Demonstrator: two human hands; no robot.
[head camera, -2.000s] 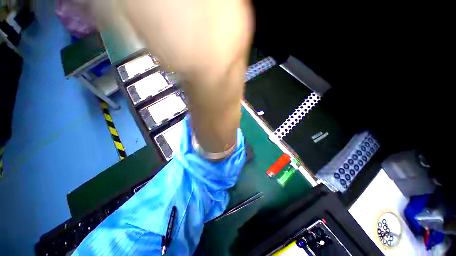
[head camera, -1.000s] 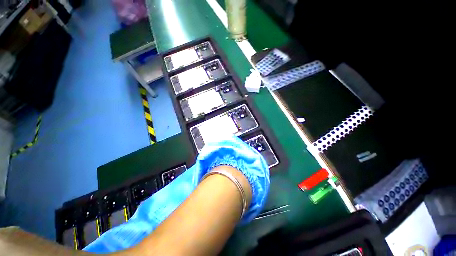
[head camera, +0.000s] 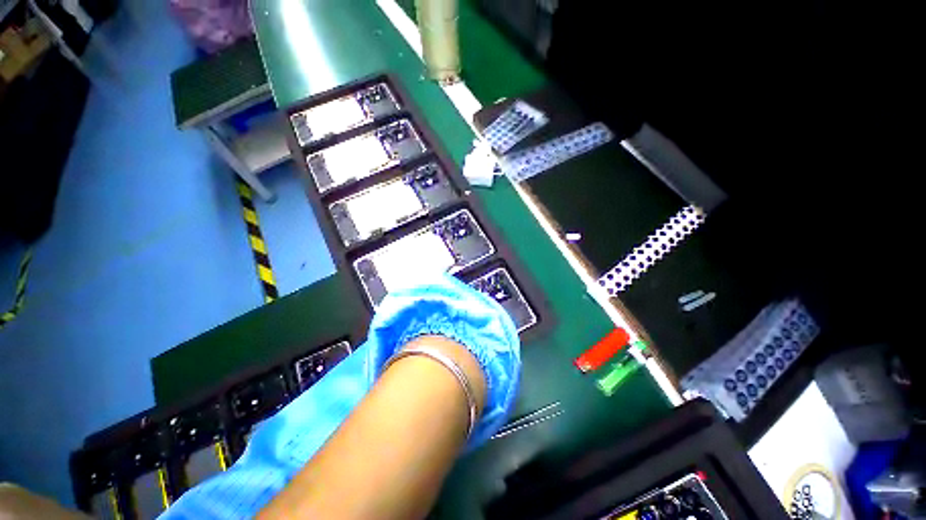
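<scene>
A black tray (head camera: 469, 207) holds several open-backed phones in a row, with white areas and dark camera ends. One phone (head camera: 394, 266) is beside my blue cuff; the nearest phone (head camera: 505, 293) is partly hidden by it. An arm in a blue sleeve, seemingly my left, reaches in from the lower left. Its bare, banded wrist (head camera: 432, 386) bends back to the bottom edge. The fingers are cut off, so its grip cannot be seen. A blurred sliver of skin shows at the lower left corner. My right hand cannot be made out.
More phones with yellow strips (head camera: 201, 462) stand at lower left. Tweezers (head camera: 526, 418), a red piece (head camera: 602, 349) and a green piece (head camera: 619, 376) lie on the green mat. Ring strips (head camera: 650, 250) lie on the black surface. Another black tray (head camera: 701, 432) is at lower right.
The blurred bare forearm that rose across the view now bends down to the bottom edge, uncovering the tray's phones. The camera view has shifted slightly.
</scene>
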